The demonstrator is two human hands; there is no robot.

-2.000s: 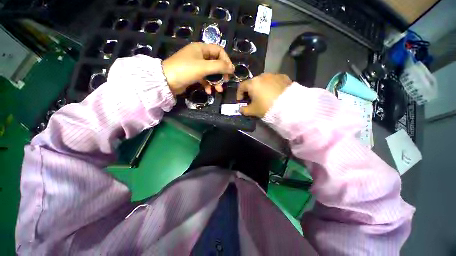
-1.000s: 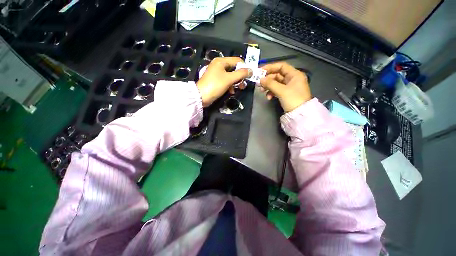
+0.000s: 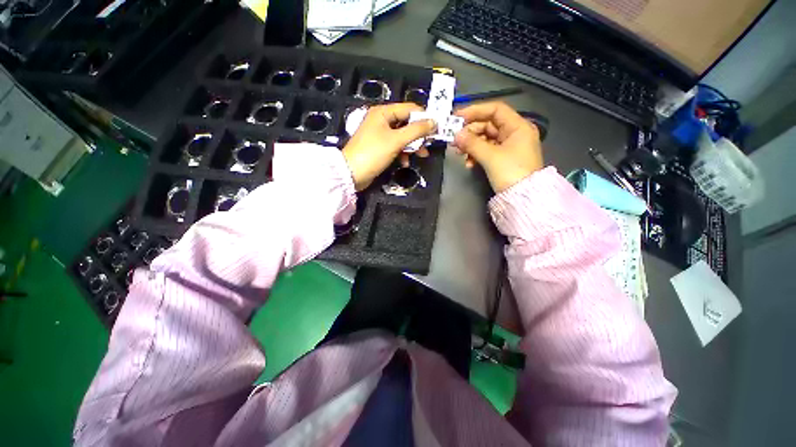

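A black foam tray [image 3: 349, 253] lies in front of me with rows of square pockets holding round dark watch modules [image 3: 248, 154]. The pocket at its near right corner is empty. My left hand [image 3: 384, 144] holds a small white barcode label [image 3: 449, 128] between thumb and fingers over the tray's right part. My right hand [image 3: 502, 147] pinches the label's right edge. Another white label [image 3: 442, 91] stands at the tray's far right corner, just behind. Whether a module is also in my left fingers is hidden.
A keyboard [image 3: 541, 57] and monitor [image 3: 681, 35] are at the back right. A notebook with curled blue cover [image 3: 608, 192], mouse [image 3: 679, 218], white basket [image 3: 726, 175] and paper slip [image 3: 705, 301] are on the right. Papers [image 3: 342, 17] lie behind the tray. Another tray [image 3: 109, 262] is lower left.
Since the oldest frame, both hands have moved from the tray's near right part to its far right corner and met at the label. The last second shows almost no change.
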